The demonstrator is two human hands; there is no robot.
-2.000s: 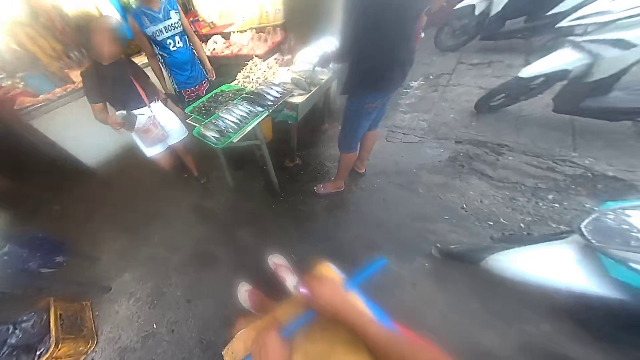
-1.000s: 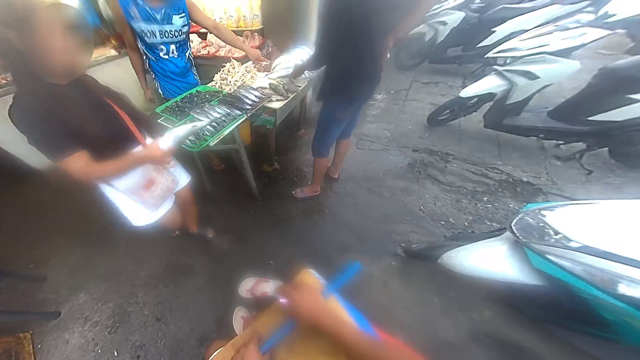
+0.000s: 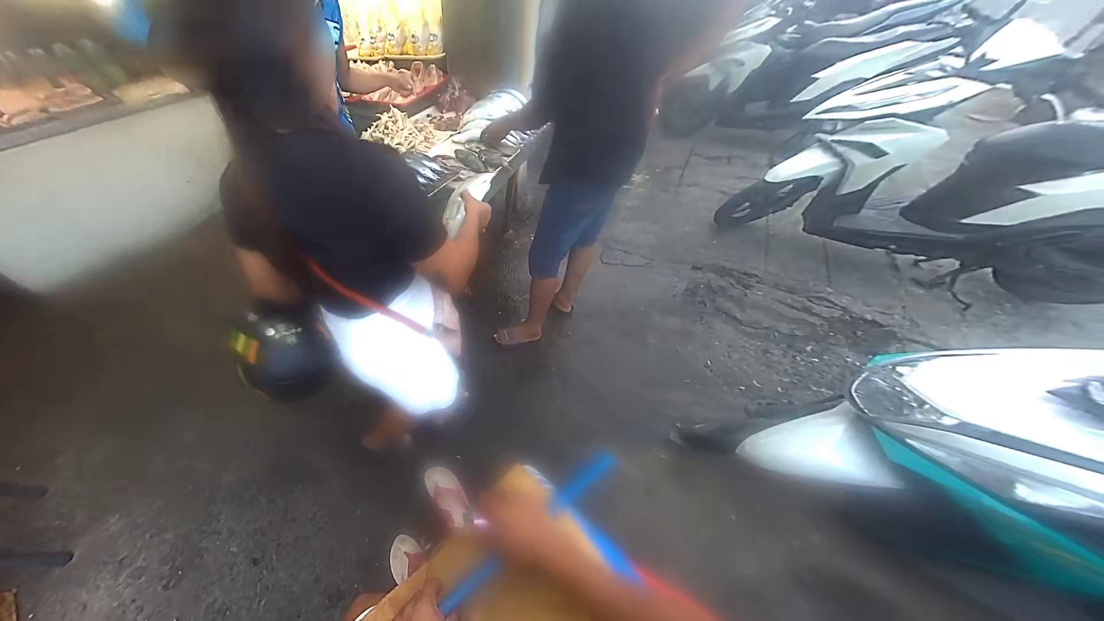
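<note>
At the bottom of the head view, my right hand (image 3: 522, 522) is closed on a long blue stick-like thing (image 3: 589, 479), blurred, over a yellowish-brown board or folder (image 3: 466, 552). Lower and to the left, my left hand (image 3: 421, 604) touches the lower end of the blue thing and the edge of the yellowish-brown thing; its grip is partly cut off by the frame. A bit of red shows beneath my right forearm. My feet in slippers (image 3: 447, 496) show just beyond the board.
A person in a dark top and white shorts (image 3: 388, 345) stands close ahead on the left, a dark helmet (image 3: 280, 349) at their side. Another person (image 3: 573, 216) stands by a table of fish (image 3: 474, 159). Parked scooters (image 3: 914, 172) line the right; one front (image 3: 819, 448) juts in nearby.
The person in white shorts has moved to the right, across the view of the green trays, and now faces the fish table. My hands stay on the blue and yellowish-brown things.
</note>
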